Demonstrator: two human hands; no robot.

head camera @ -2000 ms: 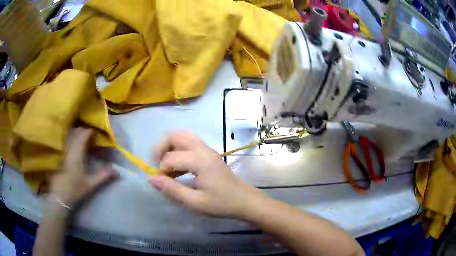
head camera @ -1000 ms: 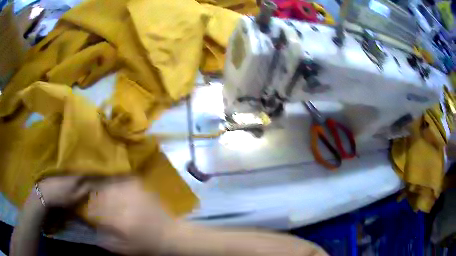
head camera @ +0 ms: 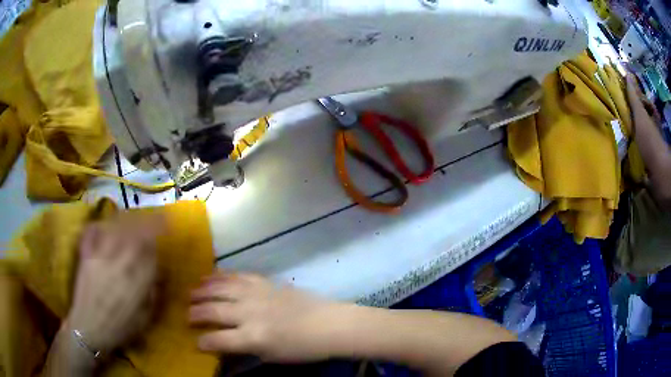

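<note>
A mustard-yellow cloth panel (head camera: 180,254) lies at the lower left, in front of the needle area. My left hand (head camera: 118,283) is blurred and lies on the panel; its fingertips are not clear. My right hand (head camera: 246,313) rests at the panel's right edge, fingers on the cloth. A narrow yellow strip (head camera: 136,184) runs from bunched cloth (head camera: 70,147) at the left to the presser foot (head camera: 195,177). The white sewing machine (head camera: 331,51) marked QINLIN spans the top.
Scissors (head camera: 375,158) with orange and red handles lie under the arm. Yellow pieces (head camera: 581,140) hang over the right table end. A blue crate (head camera: 566,294) stands below. Another person's arm (head camera: 647,136) is at the far right. A curled yellow piece (head camera: 251,138) lies behind the foot.
The view has swung right, so the machine sits further left in it. My hands have left the narrow strip held earlier and are now on a wide panel near the needle.
</note>
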